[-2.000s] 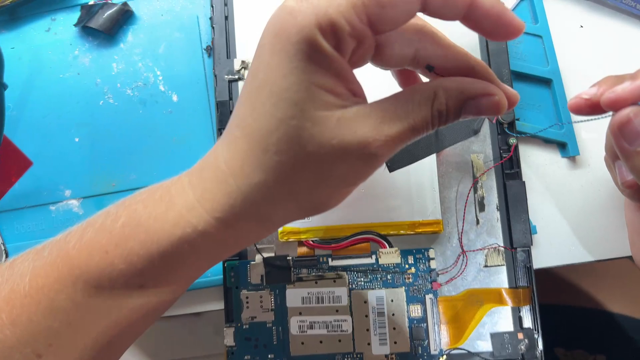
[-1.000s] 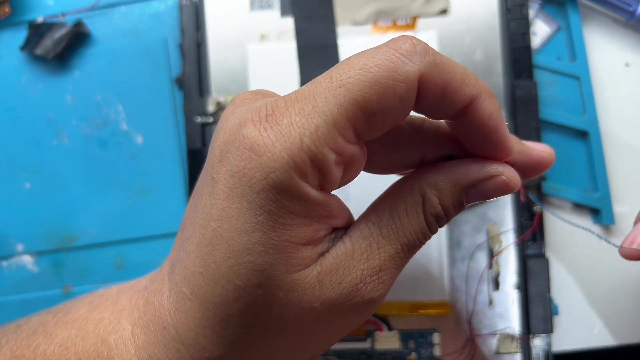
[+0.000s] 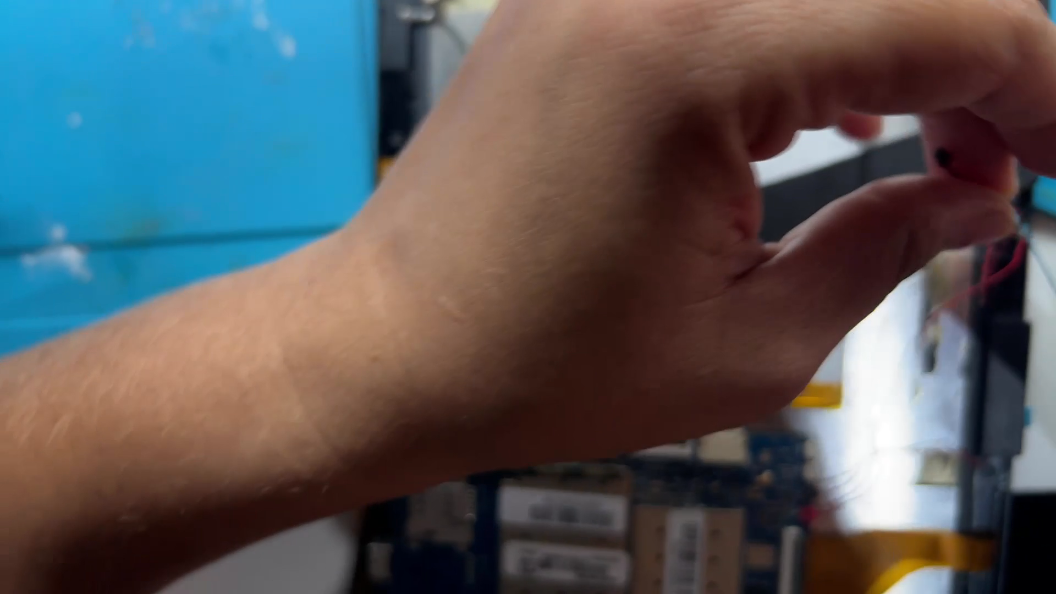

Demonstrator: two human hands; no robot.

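Observation:
My left hand (image 3: 660, 231) reaches in from the lower left across an opened tablet-like device, thumb and fingertips pinched together at the right edge of its black frame (image 3: 1002, 371). A thin red wire (image 3: 986, 285) runs down from just below the pinched fingertips, and a thin dark wire shows beside it; the fingertips hide where they meet. Under my wrist lies the blue circuit board (image 3: 775, 470) with labelled metal shields (image 3: 565, 511). An orange flex cable (image 3: 907, 549) crosses the silvery metal at its right. My right hand is out of view.
A blue work mat (image 3: 181, 124) with whitish stains lies at the left. A blue plastic piece (image 3: 1046, 198) shows at the right edge. A dark area fills the lower right corner. My forearm and hand cover much of the device.
My right hand, seen at the right edge by the thin wire in both earlier frames, has left the view. The view has shifted, showing the circuit board more than one second ago.

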